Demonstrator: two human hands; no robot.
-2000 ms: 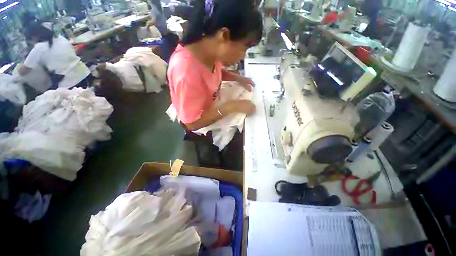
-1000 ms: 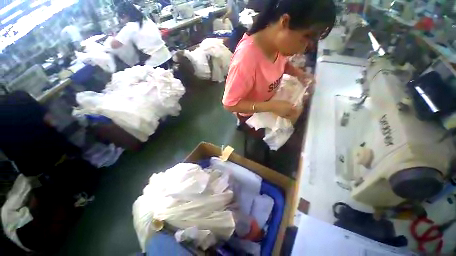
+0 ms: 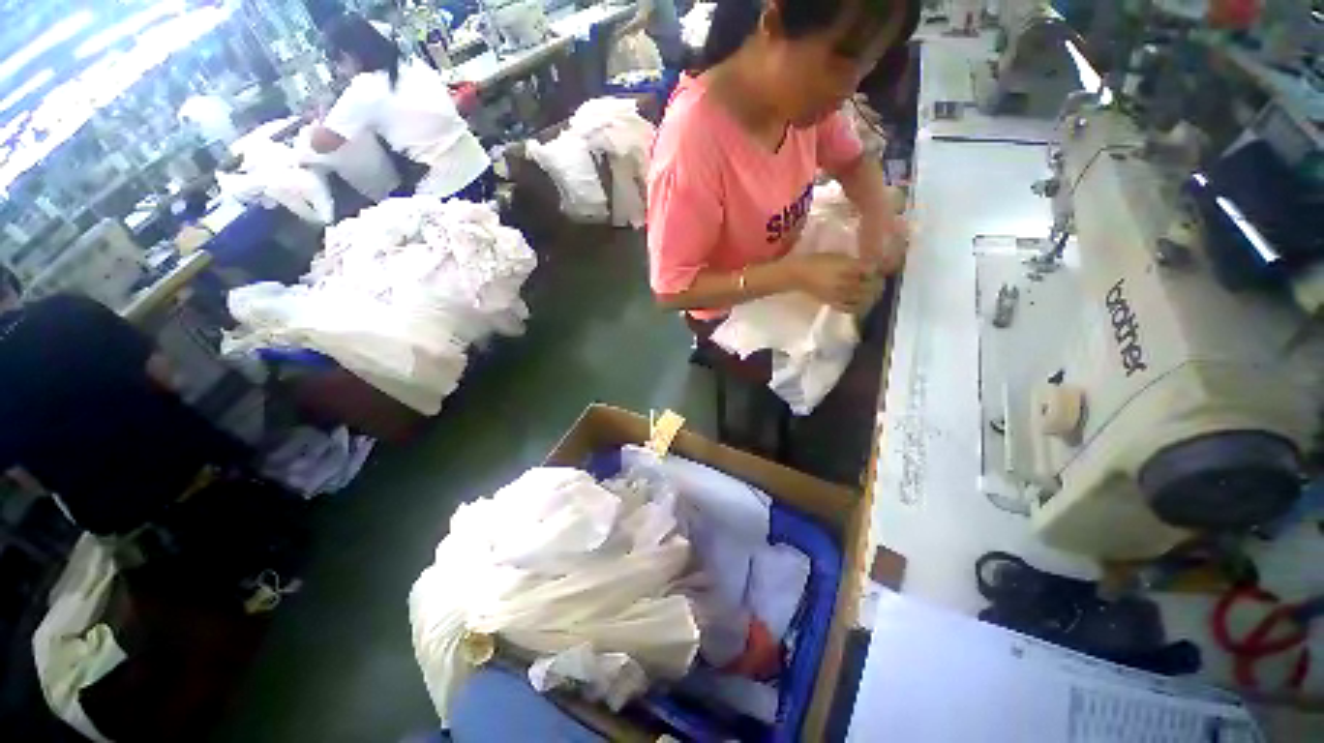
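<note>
Neither my left hand nor my right hand shows. A large heap of cream cloth pieces (image 3: 559,559) lies nearest in front of me, bulging over the left side of an open brown carton (image 3: 850,511). A blue plastic basket (image 3: 825,573) sits inside the carton. Flatter pale lilac-white pieces (image 3: 726,501) lie in the basket, right of the heap. A small orange-red thing (image 3: 758,650) lies among them. A small round tan thing (image 3: 478,647) shows at the heap's lower left; I cannot tell what it is. Blue-grey cloth (image 3: 508,711) shows below the heap.
A person in a pink shirt (image 3: 726,189) handles white cloth (image 3: 806,327) beyond the carton. Right are a white machine table (image 3: 929,363), a sewing machine (image 3: 1162,349), a printed sheet (image 3: 1002,675), a dark bundle (image 3: 1075,610) and red looped handles (image 3: 1256,631). Another cloth heap (image 3: 421,276) stands left.
The view has swung right-to-left, so the carton and machine sit farther right than at first. The blue-grey cloth and tan thing have come into view. The pink-shirted person's arms have shifted slightly.
</note>
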